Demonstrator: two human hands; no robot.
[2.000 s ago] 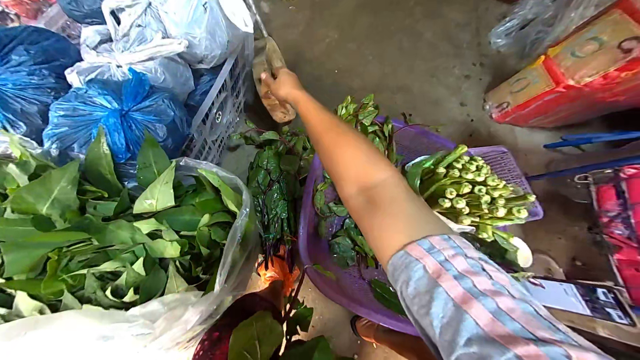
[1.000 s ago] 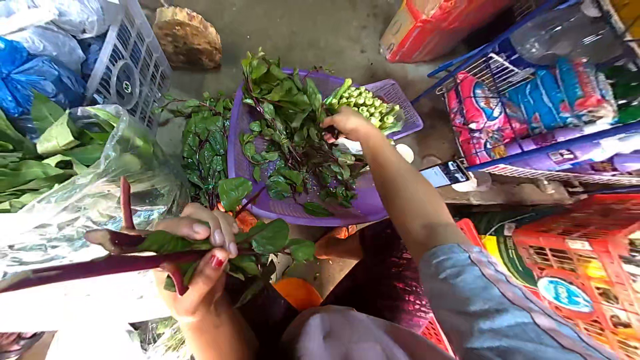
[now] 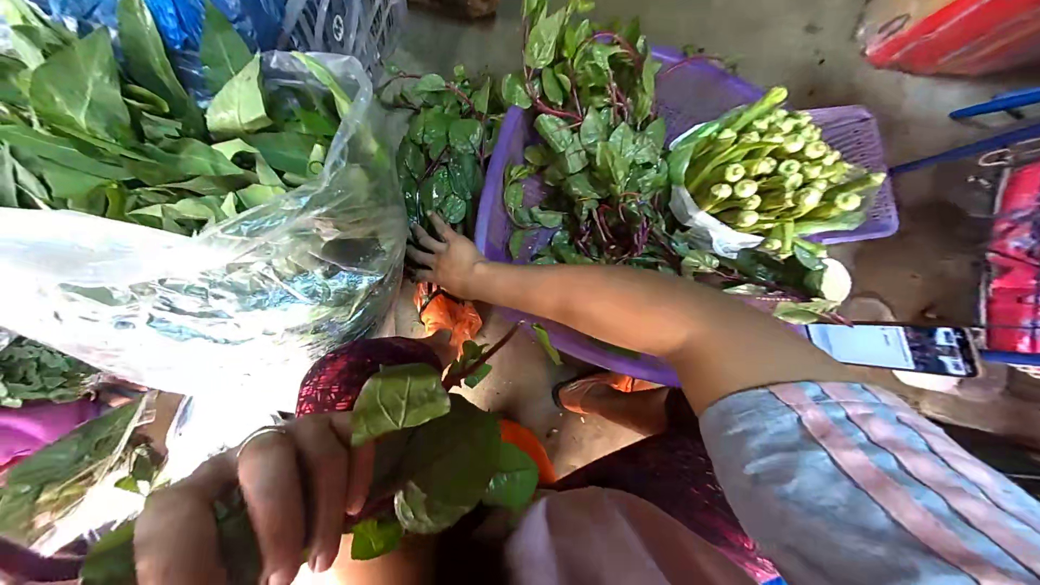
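My left hand [image 3: 276,496], with a ring on one finger, is closed around red-stemmed leafy greens [image 3: 443,431] at the lower left. My right hand [image 3: 445,258] reaches across to a dark green leafy bunch [image 3: 443,162] on the ground; its spread fingers touch the lower end of the bunch, and whether they grip it cannot be told. Under my right forearm stands a purple plastic basket [image 3: 497,183] with loose red-stemmed greens [image 3: 601,154] in it. At its right side lies a wrapped bundle of pale green stalks [image 3: 772,175], cut ends showing.
A clear plastic bag [image 3: 325,268] of large green leaves [image 3: 171,154] stands at the left, with a grey crate [image 3: 345,28] behind it. A smartphone [image 3: 894,348] lies right of the basket. Blue metal bars [image 3: 995,104] and red packages [image 3: 1016,260] are at the right edge.
My right hand has moved left from the greens in the basket to the bunch on the ground. My left hand still holds its stems, now lower in view. The view has shifted.
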